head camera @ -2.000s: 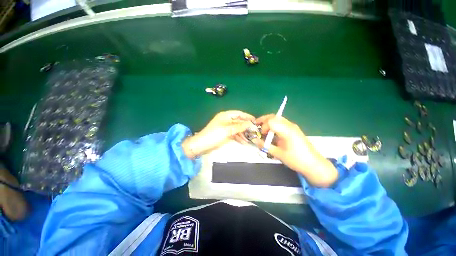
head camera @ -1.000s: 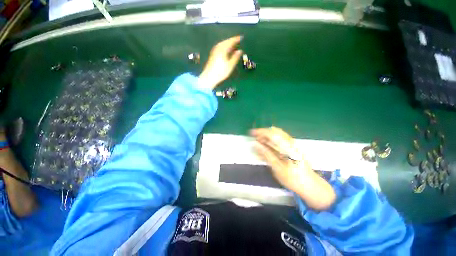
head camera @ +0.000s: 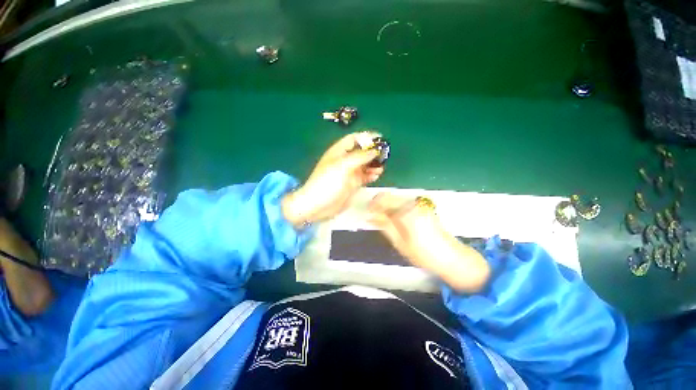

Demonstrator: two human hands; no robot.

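My left hand (head camera: 336, 179) pinches a small round module (head camera: 378, 150) with dark and metallic glints in its fingertips, above the green surface. My right hand (head camera: 427, 236) is blurred, over the white sheet (head camera: 504, 209); a small yellow-gold spot (head camera: 425, 203) shows at its fingers, and I cannot tell whether it holds anything. A long black strip (head camera: 366, 247) lies on the white sheet, partly hidden by my right hand. Another module with a white tab (head camera: 341, 116) lies on the green surface beyond my left hand.
A clear blister tray (head camera: 114, 160) lies at left. A small module (head camera: 268, 53) and a dark round piece (head camera: 582, 90) lie at the back. Small curved pieces (head camera: 656, 228) lie loose at right, below black trays (head camera: 668, 72). Another person's arm (head camera: 23, 274) shows at far left.
My left hand reached to the back, put down one module there and came back with another. The pen-like tool seen earlier in my right hand no longer shows clearly. The view has shifted.
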